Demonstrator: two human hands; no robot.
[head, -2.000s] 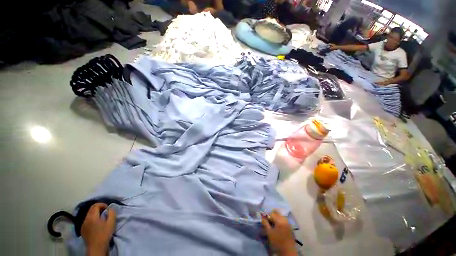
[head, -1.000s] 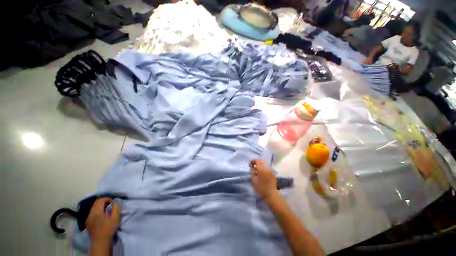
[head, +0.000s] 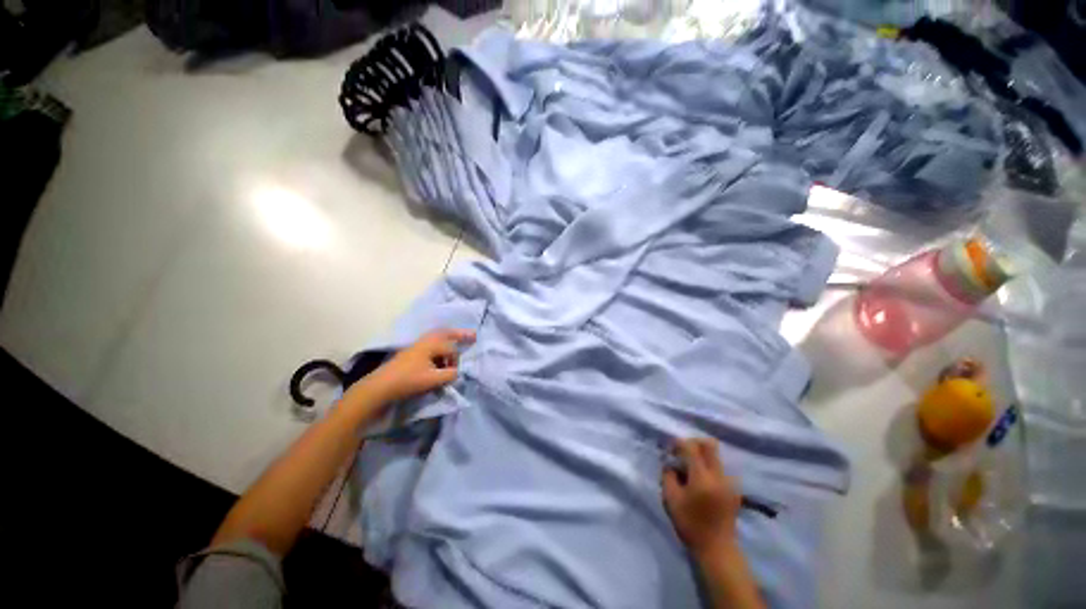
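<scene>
A light-blue garment (head: 572,494) lies spread and wrinkled nearest me, its black hanger hook (head: 316,383) sticking out at the left. My left hand (head: 411,366) is on its upper part near the hook, fingers bent and gripping a fold of cloth; the fingertips are partly unclear. My right hand (head: 703,490) is over the garment's lower right part, fingers curled round a slim dark tool (head: 759,508) whose end sticks out on the right. Its fingertips are at the cloth; whether they pinch it is unclear.
Stacked blue garments (head: 619,155) with bunched black hangers (head: 387,81) lie behind. Farther right is a loose blue heap (head: 887,125). A pink bottle (head: 917,303), an orange fruit (head: 955,413) and a clear bag (head: 988,506) lie right. The white table's edge (head: 131,416) curves at the left.
The view has turned left and down. My left hand has moved from beside the hanger onto the garment's upper part. My right hand has come back down over the garment from its right edge.
</scene>
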